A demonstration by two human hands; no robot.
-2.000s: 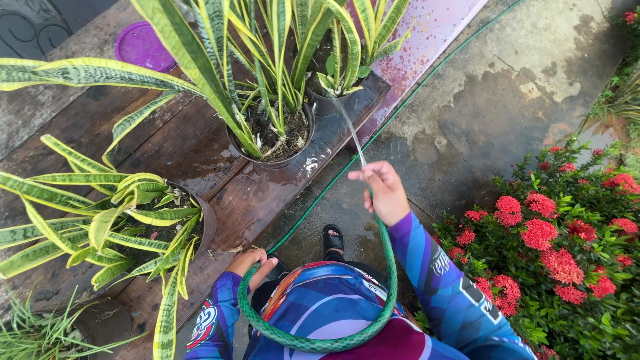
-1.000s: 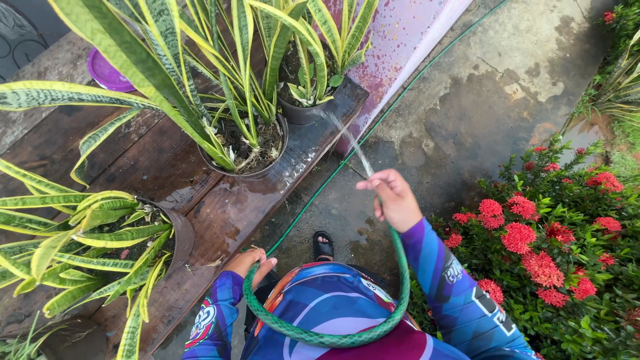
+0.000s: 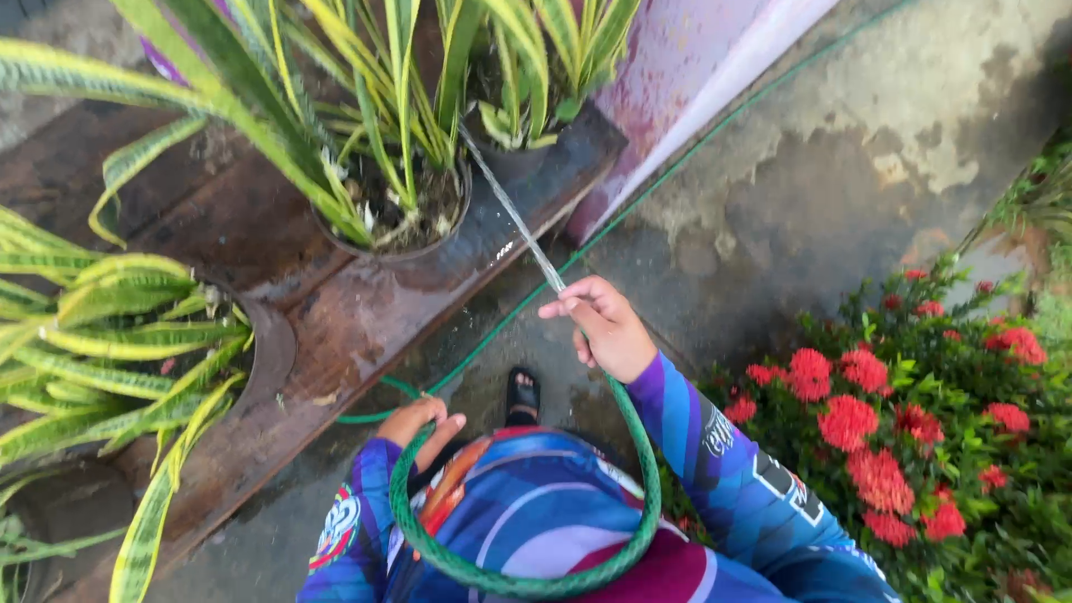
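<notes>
My right hand (image 3: pixel 605 327) grips the outlet end of a green garden hose (image 3: pixel 645 469), whose tip the fingers hide. A water stream (image 3: pixel 512 213) runs from it up and left to the potted snake plants. Round my left hand (image 3: pixel 423 427) the hose is held lower down, and it loops in front of my torso between both hands. The stream reaches the gap between the middle snake plant's pot (image 3: pixel 394 251) and the farther snake plant's pot (image 3: pixel 507 155); its exact landing spot cannot be told. Another potted snake plant (image 3: pixel 268 352) stands at the left.
The pots stand on a wet wooden bench (image 3: pixel 335 335), with a purple panel (image 3: pixel 670 75) at its far end. More green hose (image 3: pixel 494 331) trails over the wet concrete floor (image 3: pixel 754 209). A bush with red flowers (image 3: pixel 879 477) grows at the right. My sandalled foot (image 3: pixel 523 394) shows below.
The stream now points farther left, toward the gap between two pots, where it earlier met the farther pot. Both hands keep hold of the hose. The view has come nearer to the bench.
</notes>
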